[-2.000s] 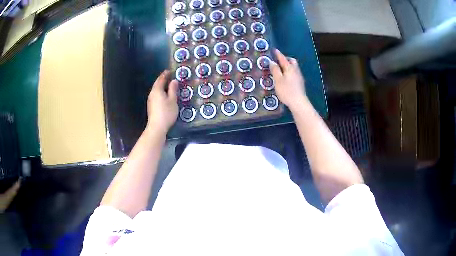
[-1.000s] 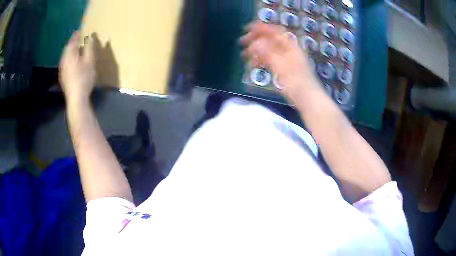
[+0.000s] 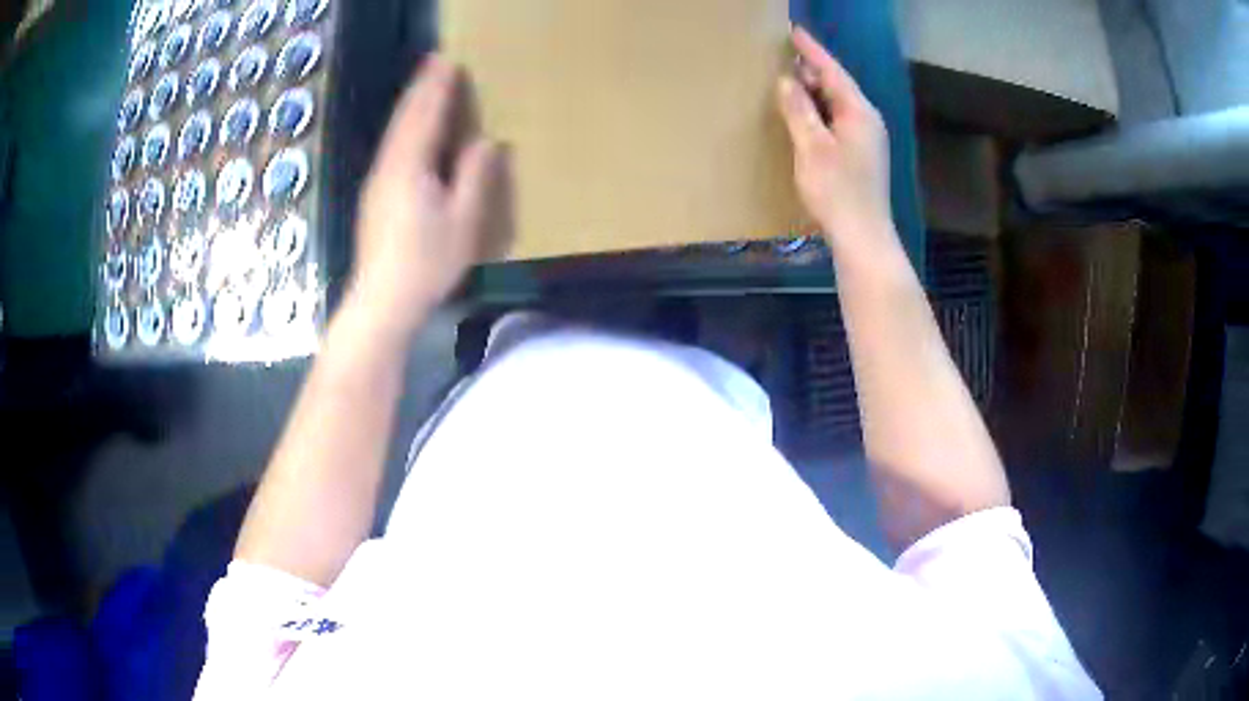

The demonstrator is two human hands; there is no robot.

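Observation:
A tan cardboard divider sheet (image 3: 623, 123) lies over a tray in front of me; a few round parts show under its near right edge. My right hand (image 3: 838, 137) is at the sheet's right edge, fingers bent, thumb against the edge. My left hand (image 3: 427, 192) is blurred at the left edge, fingers apart; whether it touches the sheet is unclear. On the left, a stack topped by a blister tray (image 3: 212, 178) shows rows of small round silver-rimmed parts with glare on the near rows.
The green bench top (image 3: 41, 247) shows at the far left and behind my right hand. Tan cartons (image 3: 1157, 342) stand at the right, below a grey tube-like shape (image 3: 1123, 171). Blue material (image 3: 123, 630) lies low at the left.
The tan sheet is now over the tray on the right, between my hands. The left stack, covered by tan board before, now shows bare round parts on top.

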